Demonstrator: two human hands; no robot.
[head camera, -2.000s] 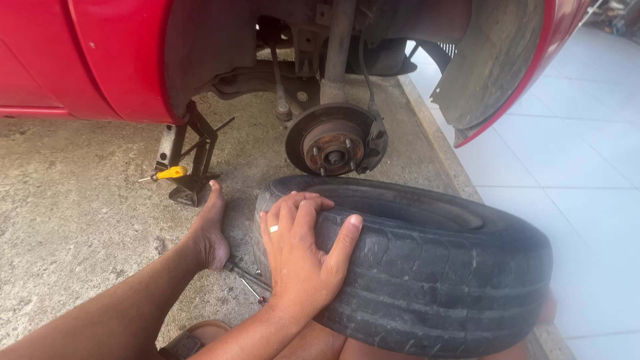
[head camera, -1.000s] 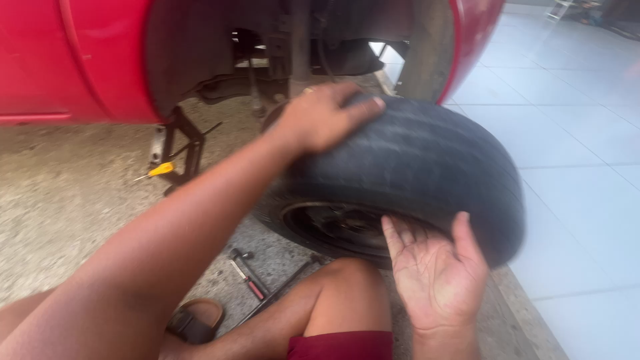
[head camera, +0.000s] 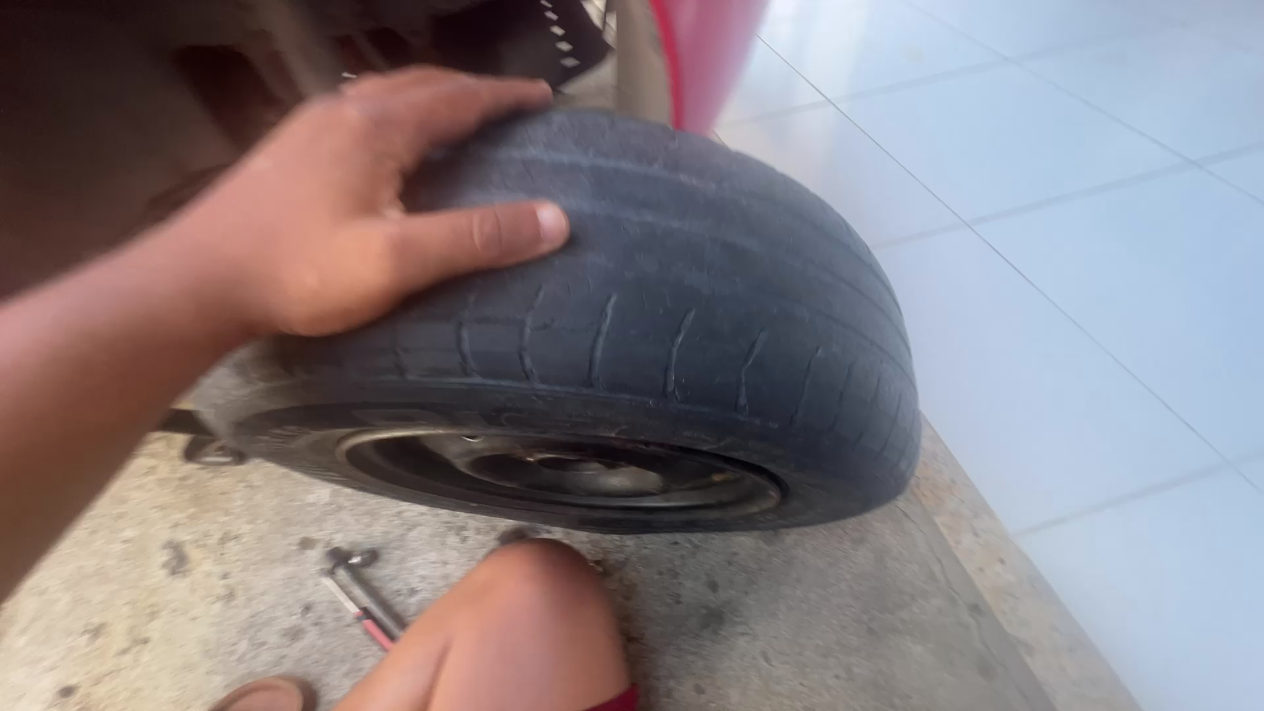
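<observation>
My left hand (head camera: 385, 202) rests on the tread of a worn black car tire (head camera: 681, 267), thumb spread apart from the fingers. The tire is mounted on a dark steel wheel rim (head camera: 592, 479), whose face is turned toward me and downward. It stands tilted at the wheel well of a red car (head camera: 706, 59). My right hand is not in view. The hub and brake disc are hidden behind the tire and my hand.
Below the wheel, a metal hand tool with a red part (head camera: 370, 602) lies on the rough concrete floor (head camera: 790, 612), beside my bent knee (head camera: 528, 622). Part of a brown sandal (head camera: 265, 694) shows at the bottom. Pale floor tiles (head camera: 1066, 296) lie to the right.
The tire lay tilted low in front of the exposed brake disc; it has been raised and now hides that disc. My right hand, near the rim one second ago, is out of view. The view is closer.
</observation>
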